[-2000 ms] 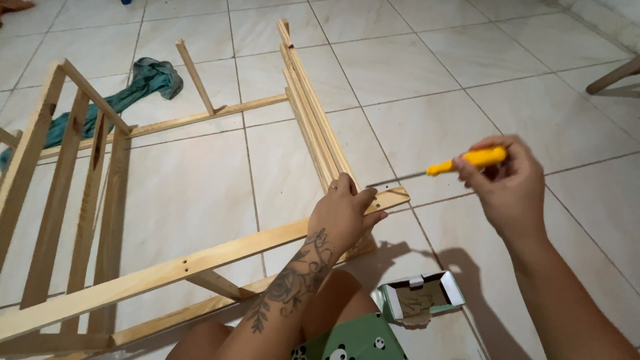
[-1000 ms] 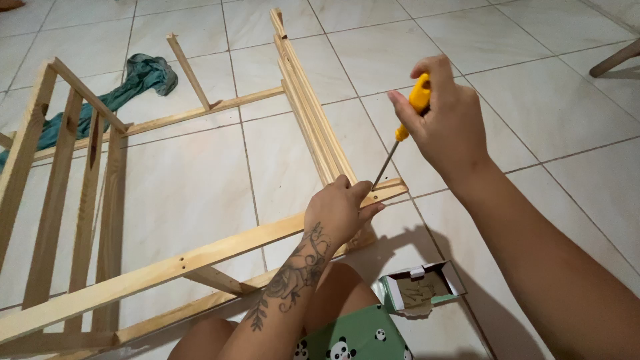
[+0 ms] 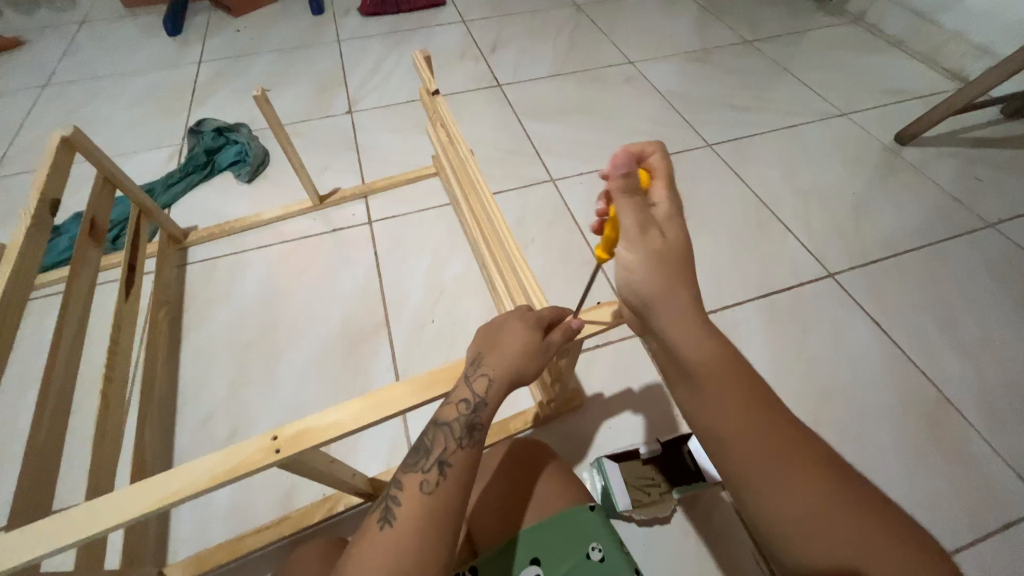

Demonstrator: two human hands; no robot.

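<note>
My right hand point(image 3: 648, 216) is wrapped around the yellow handle of a screwdriver point(image 3: 610, 236), its shaft slanting down to the wooden frame. At the screwdriver's tip, the fingers of my left hand point(image 3: 524, 340) rest on the top rail near the corner; whether they pinch a screw is hidden. The pale wooden frame point(image 3: 352, 412) lies across the floor, with slats at its left and several long strips side by side at its right end. Two dark screw holes or heads show on the near rail.
An opened small box point(image 3: 640, 488) with screws inside sits on the tiles by my knee. A green cloth point(image 3: 212, 160) lies over the frame's far left rail. A wooden furniture leg point(image 3: 960, 96) stands at upper right.
My right hand has swung the screwdriver from nearly level to steeply upright over the rail and now wraps the handle from above. My left hand stays at the corner.
</note>
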